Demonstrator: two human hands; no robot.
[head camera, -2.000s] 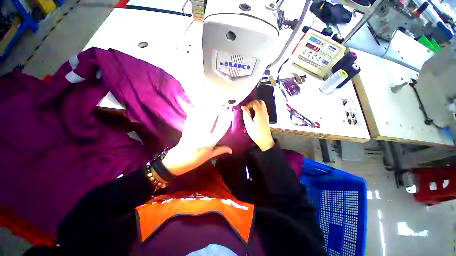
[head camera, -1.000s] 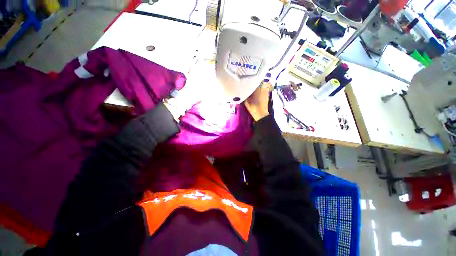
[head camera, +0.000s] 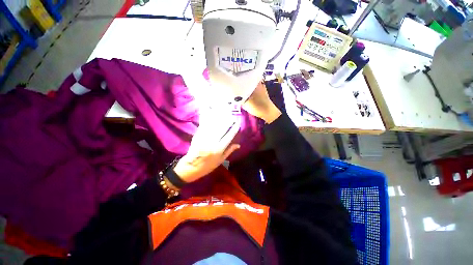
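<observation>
The maroon garment (head camera: 150, 103) runs from a large pile at the left up under the off-white JUKI machine head (head camera: 236, 49), bright magenta in the lamp glare. My left hand (head camera: 210, 150) lies on the cloth just below the head, fingers pointing toward the needle area; its fingertips are washed out by the glare. My right hand (head camera: 262, 103) is at the right side of the head, bent over the cloth edge, its fingertips partly hidden by the head. The needle and clamp are lost in the light.
A black phone (head camera: 275, 93) lies beside my right hand. Thin red and black snips (head camera: 314, 114), a control panel (head camera: 325, 46), thread cones (head camera: 348, 70) and tiny dark parts (head camera: 363, 106) are on the table's right. A blue crate (head camera: 363, 207) stands by my right leg.
My left hand has come from the left side of the head to flat on the cloth below it. My right hand has shifted slightly down and left. The view has shifted too.
</observation>
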